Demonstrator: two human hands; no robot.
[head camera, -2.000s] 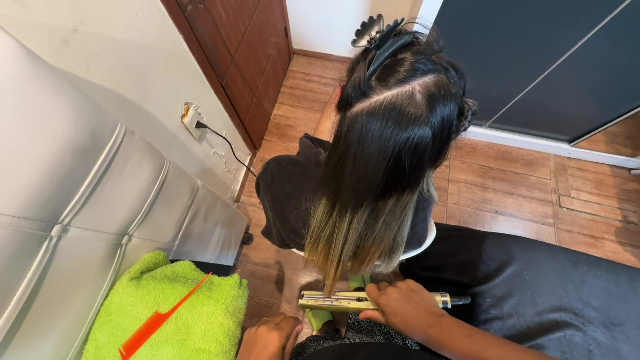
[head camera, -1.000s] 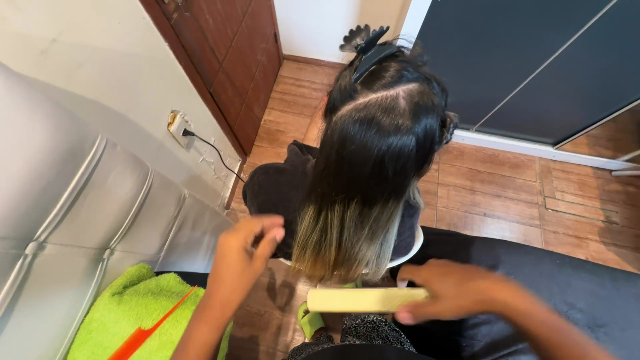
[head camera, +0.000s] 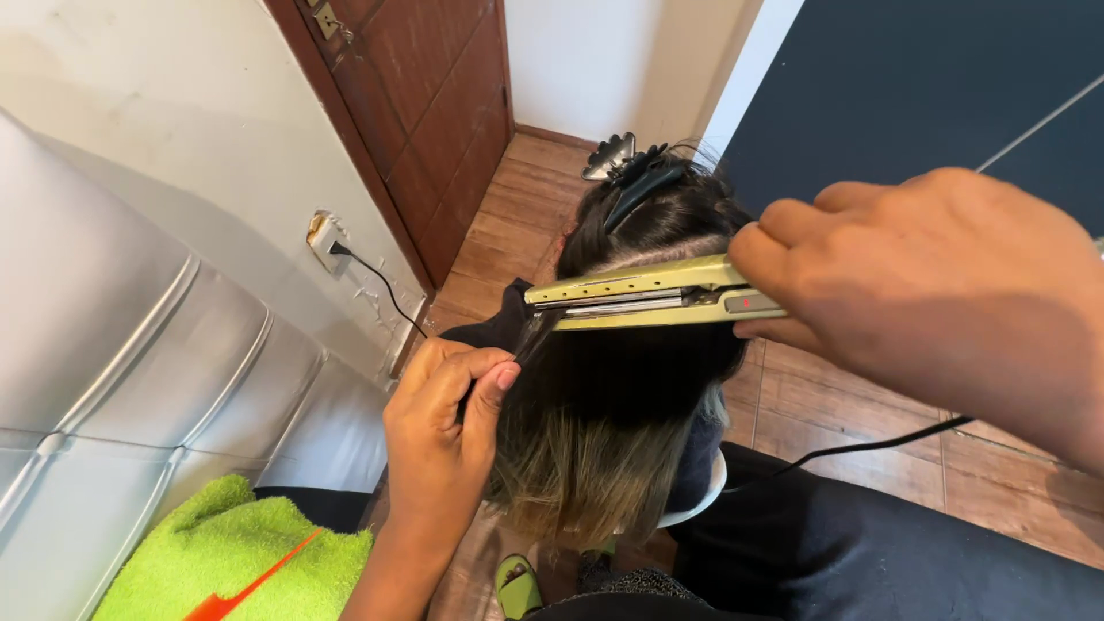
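Note:
A yellow-green hair straightener (head camera: 647, 295) lies across the back of a seated person's head, gripped in my right hand (head camera: 906, 267). Its plates are close together at the upper left of the long hair (head camera: 586, 466), which is dark above and blond towards the ends. Between the thumb and fingers of my left hand (head camera: 457, 405) is a thin dark strand (head camera: 536, 335) that runs up to the straightener's tip. Dark claw clips (head camera: 636, 194) hold the hair above a parting at the crown.
A green towel (head camera: 250, 552) with an orange tail comb (head camera: 259, 573) lies at lower left, beside a padded silver headboard (head camera: 129, 371). A plug sits in a wall socket (head camera: 326, 244). The straightener's black cord (head camera: 880, 443) hangs at right, over a black surface (head camera: 862, 526).
My right hand has raised the straightener from below the hair ends to the upper hair. My left hand, empty a second ago, has moved up and taken hold of a strand.

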